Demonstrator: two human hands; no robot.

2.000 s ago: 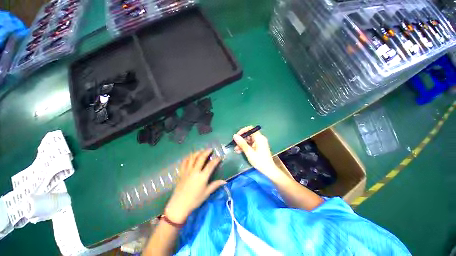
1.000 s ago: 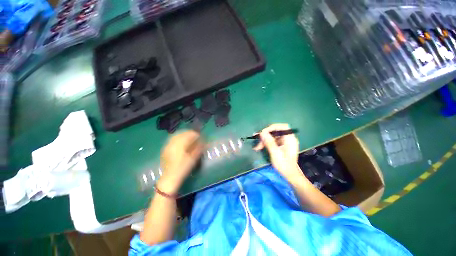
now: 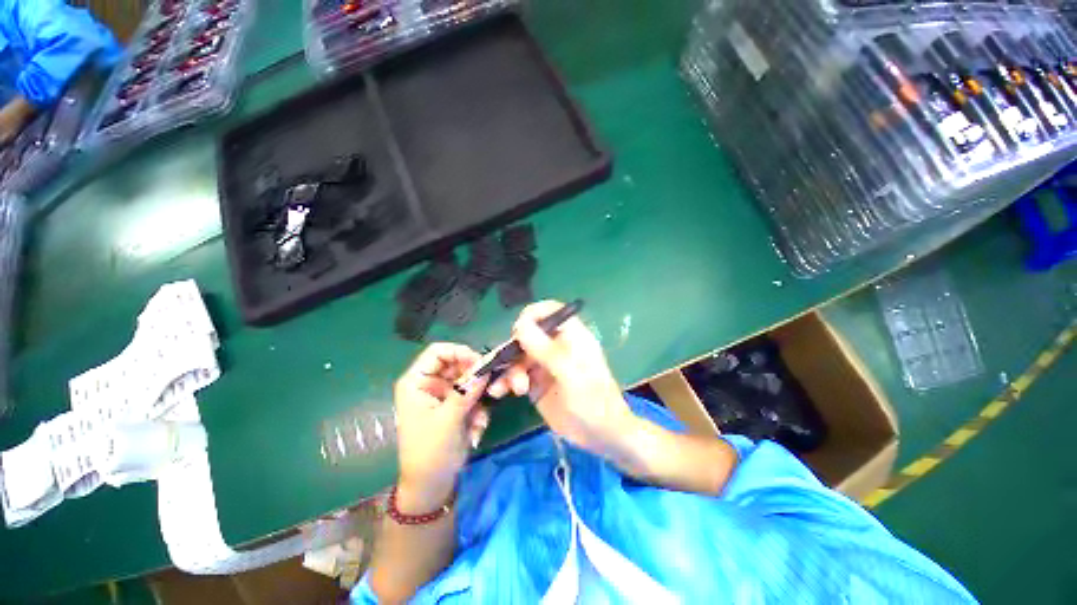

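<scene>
My left hand (image 3: 435,408) and my right hand (image 3: 565,369) are close together above the bench's front edge. My right hand holds a slim black pen-like tool (image 3: 555,318), its tip at my left fingers. My left hand pinches a small dark part (image 3: 468,384), mostly hidden by the fingers. Loose black plastic parts (image 3: 455,290) lie beyond the hands, along the front of the black tray (image 3: 425,236). More parts (image 3: 295,219) lie in its left compartment. A strip with pale slivers (image 3: 358,436) lies left of my left hand, partly hidden.
A folded white label roll (image 3: 142,408) lies at the left. Stacked clear blister trays (image 3: 815,166) stand at the right. An open carton (image 3: 860,408) with dark parts is below the bench edge. An empty blister tray (image 3: 927,331) lies beyond it. Another person's blue sleeve (image 3: 59,53) shows top left.
My left hand has come off the strip and now holds a small dark part. My right hand has moved left with the tool to meet it. The view has shifted.
</scene>
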